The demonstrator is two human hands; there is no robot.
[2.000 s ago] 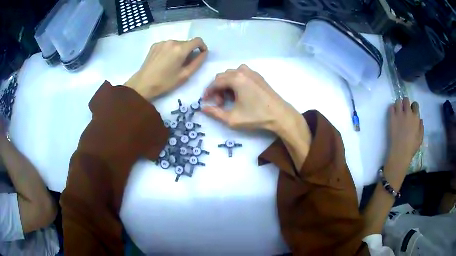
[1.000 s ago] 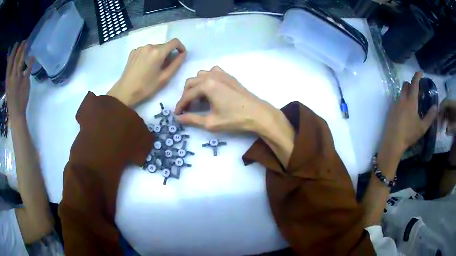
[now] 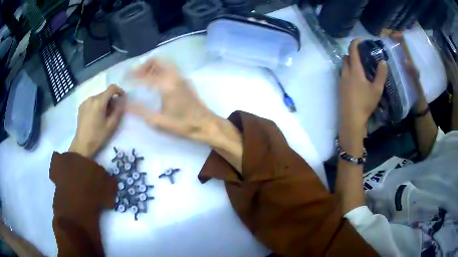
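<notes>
Small three-armed fittings with pale round centres lie in a pile (image 3: 131, 191) on the white mat (image 3: 201, 221). One single fitting (image 3: 169, 173) lies apart to the right of the pile. My left hand (image 3: 98, 118) is above the pile with thumb and fingertips together; whether something small is in it cannot be told. My right hand (image 3: 173, 103) is raised beside it, blurred, with thumb and fingers apart; nothing is seen in it.
A translucent housing (image 3: 251, 44) lies at the back, another (image 3: 21, 110) at the left edge. A cable with blue plug (image 3: 289, 102) is at right. A neighbour's hands hold a dark unit (image 3: 374, 60). A perforated strip (image 3: 56, 70) and dark cups (image 3: 133, 25) stand behind.
The view has turned right, so the mat's things sit further left. My right hand has lifted off the pile, its fingers now spread. A neighbour's dark unit shows more fully.
</notes>
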